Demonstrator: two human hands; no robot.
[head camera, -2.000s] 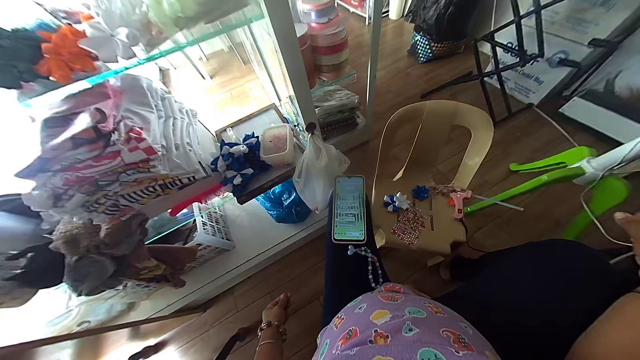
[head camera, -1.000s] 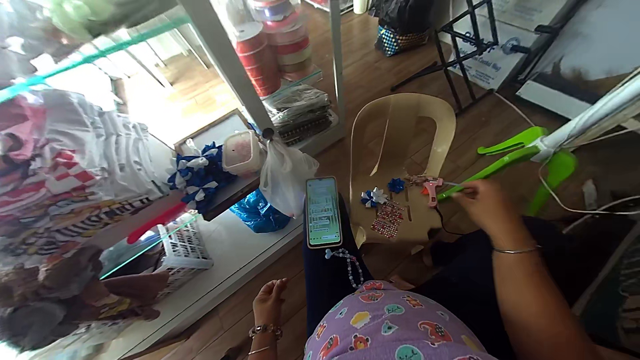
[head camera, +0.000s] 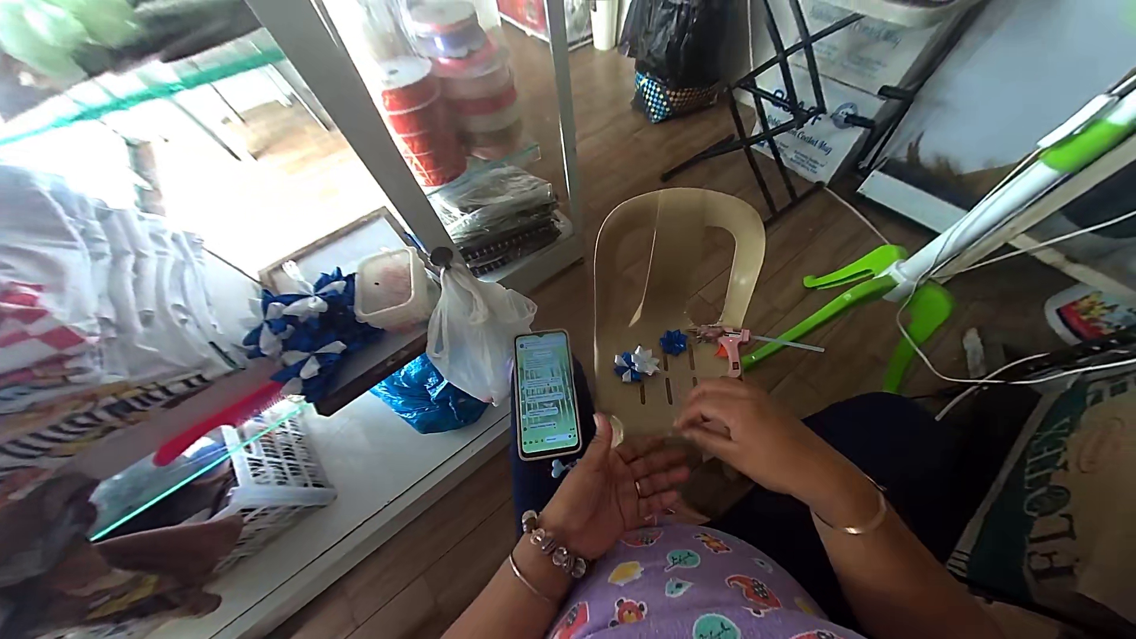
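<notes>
My left hand (head camera: 612, 493), a bead bracelet at its wrist, is palm up with its fingers apart above my lap. Close beside it, my right hand (head camera: 750, 435) has its fingers bent over the front of a tan plastic chair (head camera: 612, 293); whether it pinches something small cannot be seen. On the seat lie a blue and white ribbon bow (head camera: 636, 364), a blue bow (head camera: 673, 342) and a pink glue gun (head camera: 733, 351) with a clear glue stick. A lit smartphone (head camera: 547, 395) rests on my thigh. The seat's front is hidden by my hands.
At left, a glass shelf unit holds ribbon spools (head camera: 422, 120), folded shirts (head camera: 133, 284) and a white basket (head camera: 275, 479). Blue and white bows (head camera: 311, 328), a plastic tub (head camera: 390, 288) and a white plastic bag (head camera: 475, 328) are nearer. Green stand legs (head camera: 834, 311) and a cable are at right.
My right hand has moved from the glue gun toward my left hand. My left hand has come up from low at the left to the chair's front, palm now up.
</notes>
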